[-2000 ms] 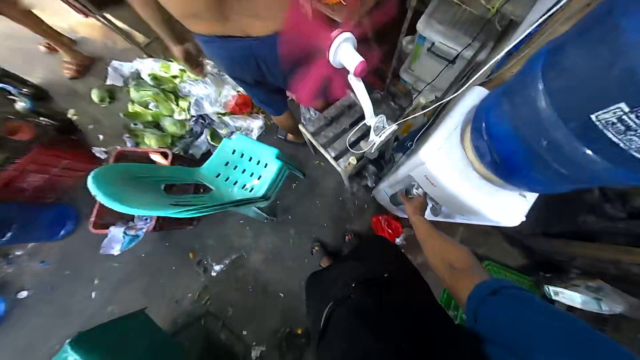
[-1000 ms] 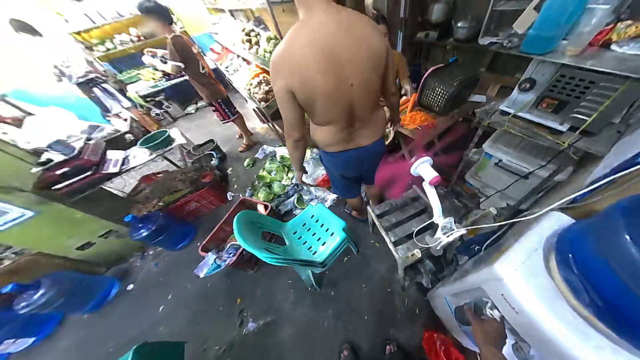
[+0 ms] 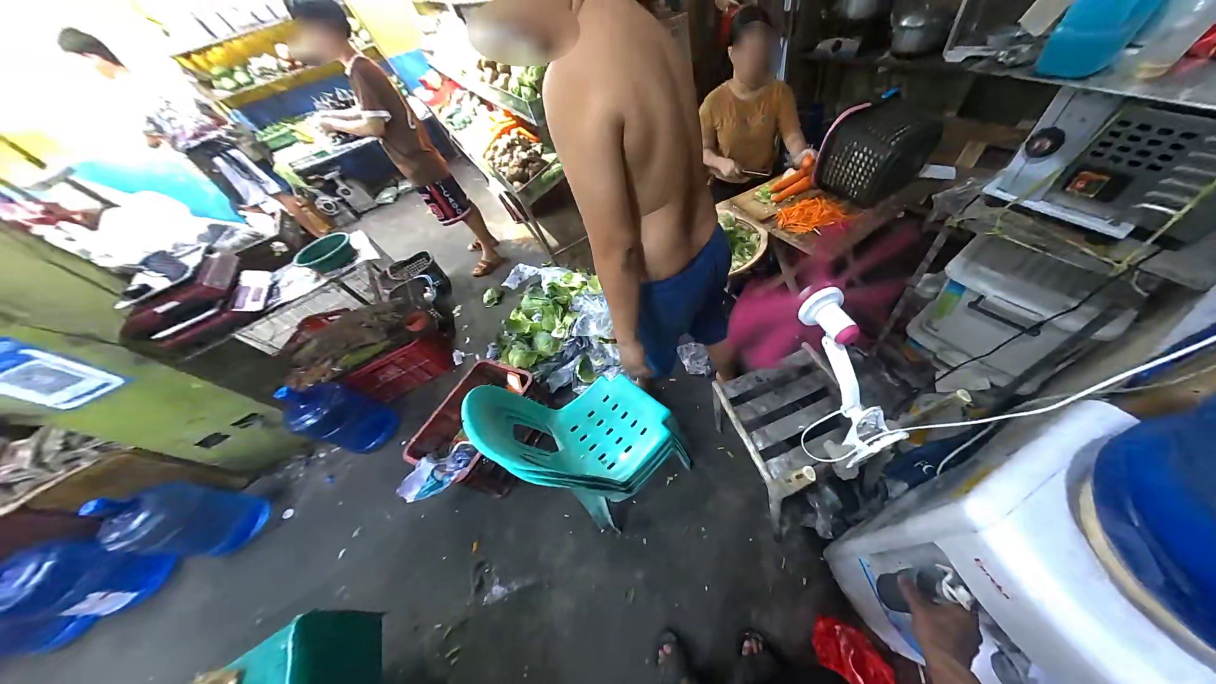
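Note:
At the lower right, my right hand (image 3: pixel 940 617) reaches to the tap recess on the front of a white water dispenser (image 3: pixel 1026 532). Its fingers are near a dark object and a small white part there; whether they grip either is unclear. A large blue water bottle (image 3: pixel 1159 503) sits on top of the dispenser. A white clip fan (image 3: pixel 836 332) with blurred pink blades is fixed to a slatted wooden stand (image 3: pixel 774 418) beside it. My left hand is out of view.
Stacked teal plastic chairs (image 3: pixel 608 437) stand mid-floor by a red crate (image 3: pixel 446 408) and leafy scraps (image 3: pixel 541 323). A shirtless person (image 3: pixel 636 142) stands behind them. Another person (image 3: pixel 750 119) handles carrots at a table. Blue bottles (image 3: pixel 190 518) lie at left. A red bag (image 3: pixel 845 651) is near my feet.
The view has tilted up and swung left. My right hand stays at the dispenser front. The shirtless person's head, cut off one second ago, now shows turned to the left.

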